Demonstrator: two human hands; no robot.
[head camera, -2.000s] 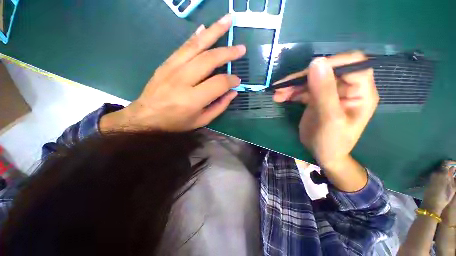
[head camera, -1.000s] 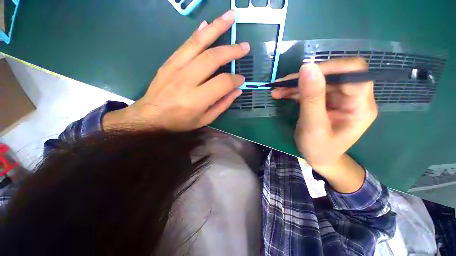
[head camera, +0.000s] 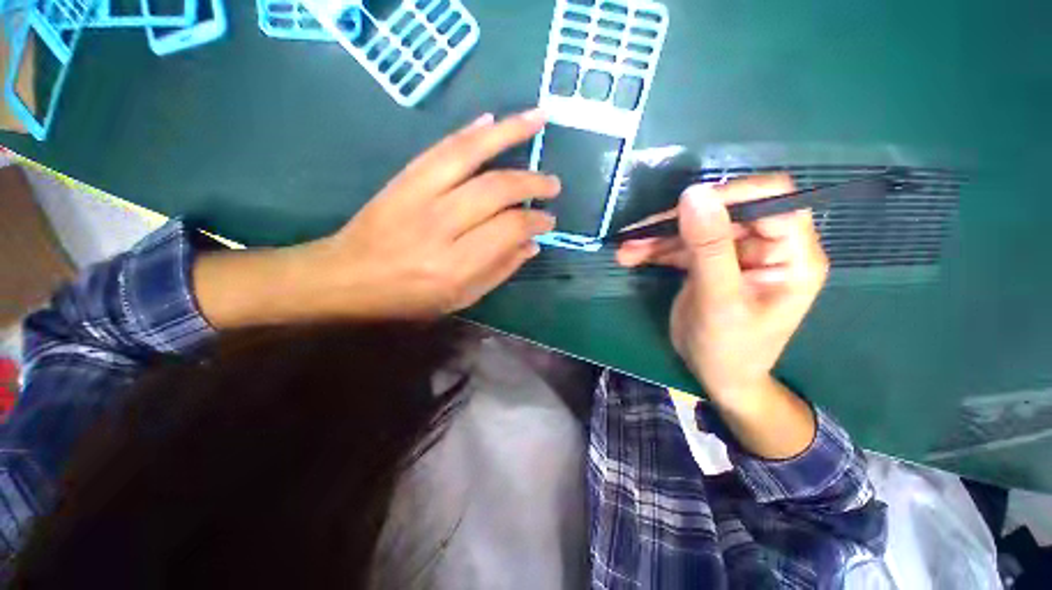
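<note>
A light-blue plastic housing (head camera: 592, 119) lies with its key holes away from me and its screen window towards me. My left hand (head camera: 433, 225) rests at its left edge with the fingertips on the frame, holding it down. My right hand (head camera: 744, 271) holds slim black tweezers (head camera: 771, 205) like a pen. Their tips are at the right corner of the housing's near end edge. A dark strip shows faintly on that edge. A clear sheet with rows of thin dark strips (head camera: 888, 226) lies under the housing and my right hand.
Several more light-blue housings lie at the upper left, one with key holes (head camera: 421, 48) closest to the held one. Another striped sheet (head camera: 1006, 417) lies near the right bench edge. Brown cardboard (head camera: 32, 248) is at the far left. Dark hair covers the lower left of the picture.
The camera view has shifted, so more housings show at the upper left and more of the held one is seen. The tweezer tips have moved from the middle of the end edge to its right corner.
</note>
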